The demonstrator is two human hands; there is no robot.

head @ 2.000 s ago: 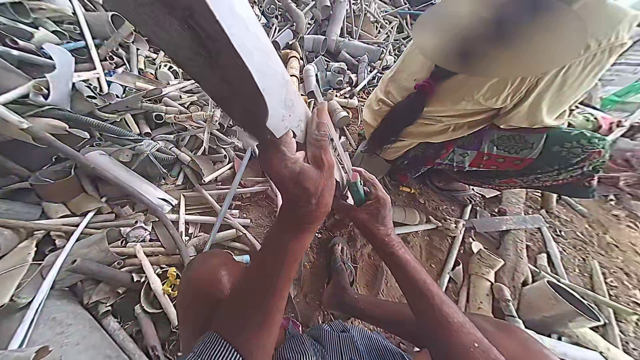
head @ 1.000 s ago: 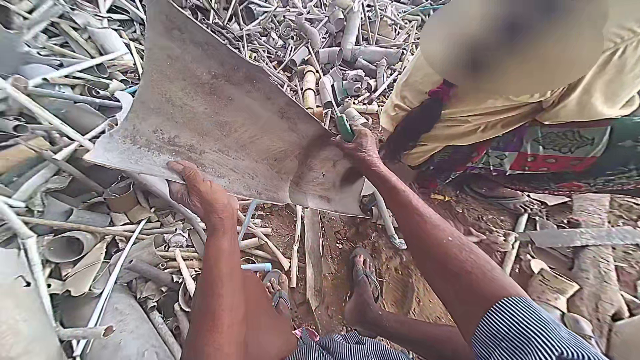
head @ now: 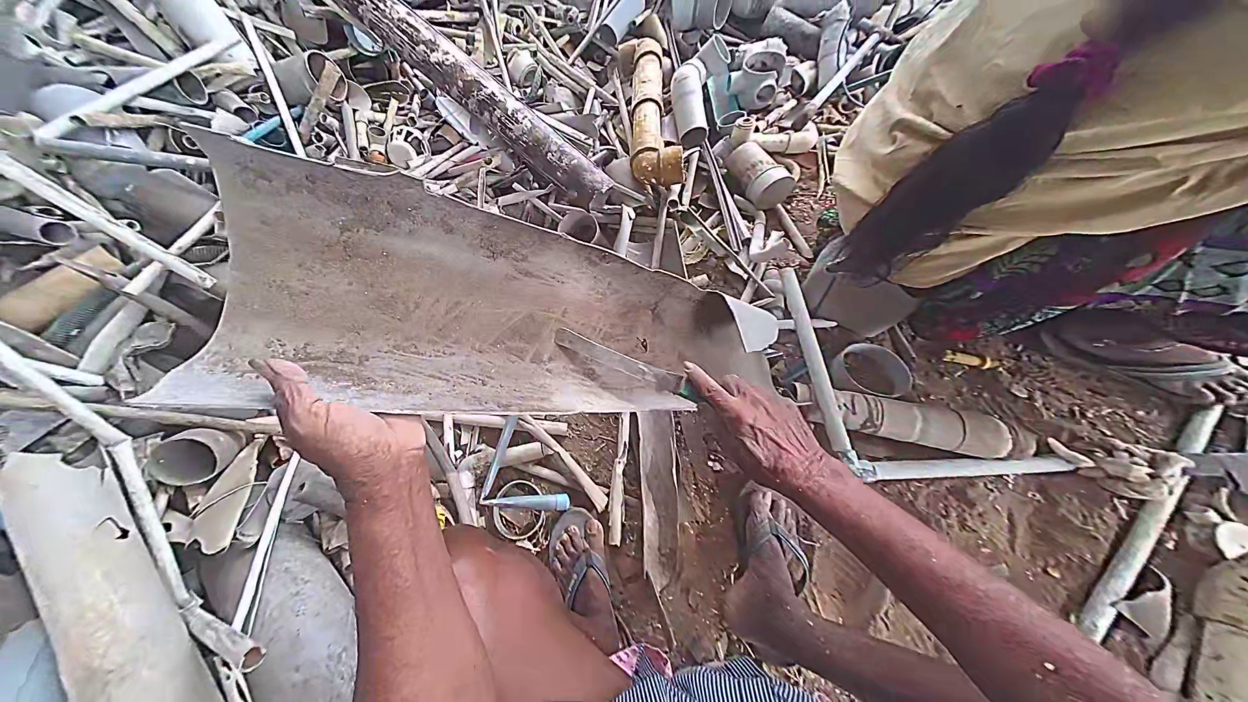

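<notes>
A large curved sheet of cut plastic pipe (head: pixel 429 263), brown with dirt on its inner face, lies across the view in front of me. My left hand (head: pixel 336 424) grips its near edge toward the left end, the thumb side against the rim. In my right hand (head: pixel 751 424) is a knife (head: pixel 619 366) with a green handle mostly hidden by the fingers. The blade points left and lies over the sheet's inner face near its right part.
Scrap pipes and fittings (head: pixel 760 175) heap up beyond and left of the sheet. A person in a yellow top (head: pixel 955 127) is close by at the upper right. Thin white pipes (head: pixel 975 468) and a pipe piece (head: pixel 916 424) lie on the dirt at right.
Two seconds ago the sheet stood steeply up at the upper left; it has swung down, its inner face now toward me. The knife blade now shows over that face. The view has shifted somewhat.
</notes>
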